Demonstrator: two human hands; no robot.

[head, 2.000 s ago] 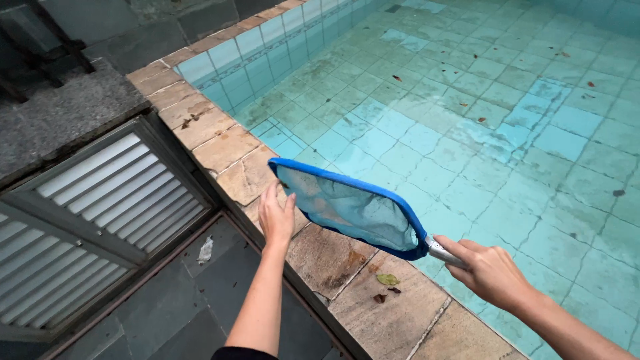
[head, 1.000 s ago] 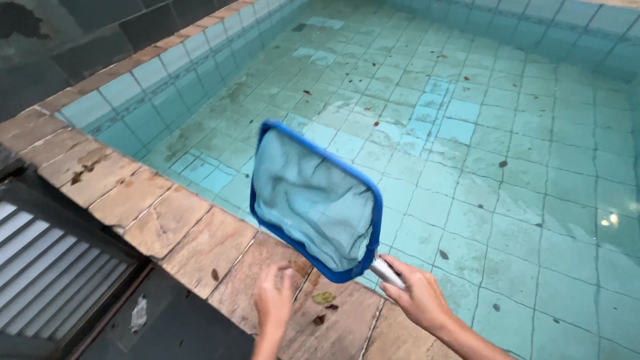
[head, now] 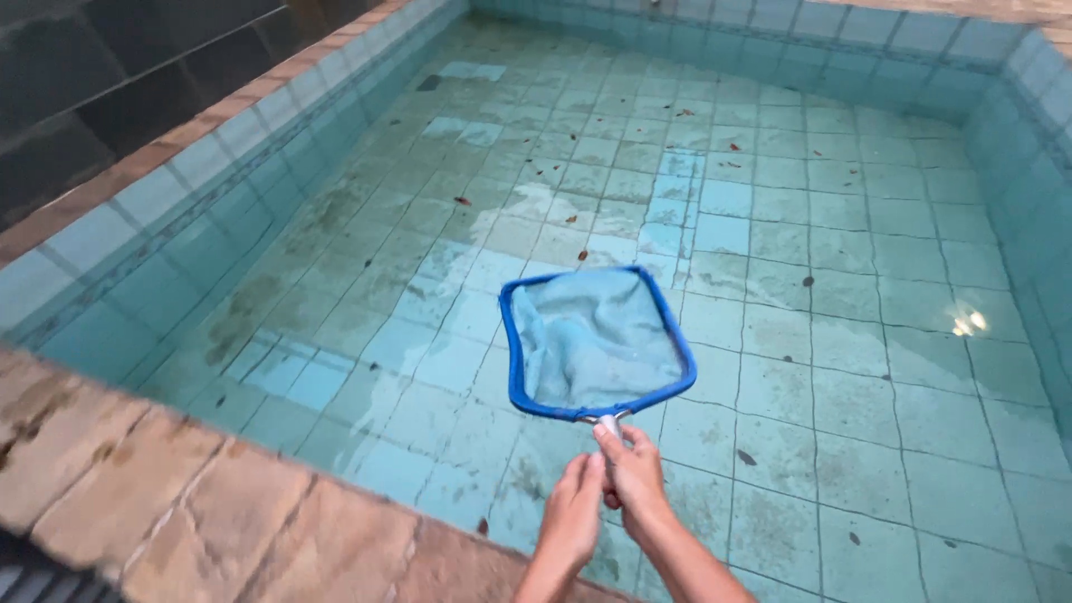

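Note:
A pool skimmer net with a blue frame and pale mesh is held out over the water, its mesh facing me. My right hand grips the short silver handle just below the frame. Close against it on the left is my left hand, its fingers near the lower part of the handle; whether they close on it cannot be made out. The mesh shows no leaves in it.
The tiled pool has several leaves, such as a brown one, and dark specks in it. Stone coping runs along the near edge. A dark tiled wall stands at the upper left.
The net has moved out over the water and its handle now points toward me. My left hand has come from beside the frame to the handle by my right hand. The view has shifted toward the pool.

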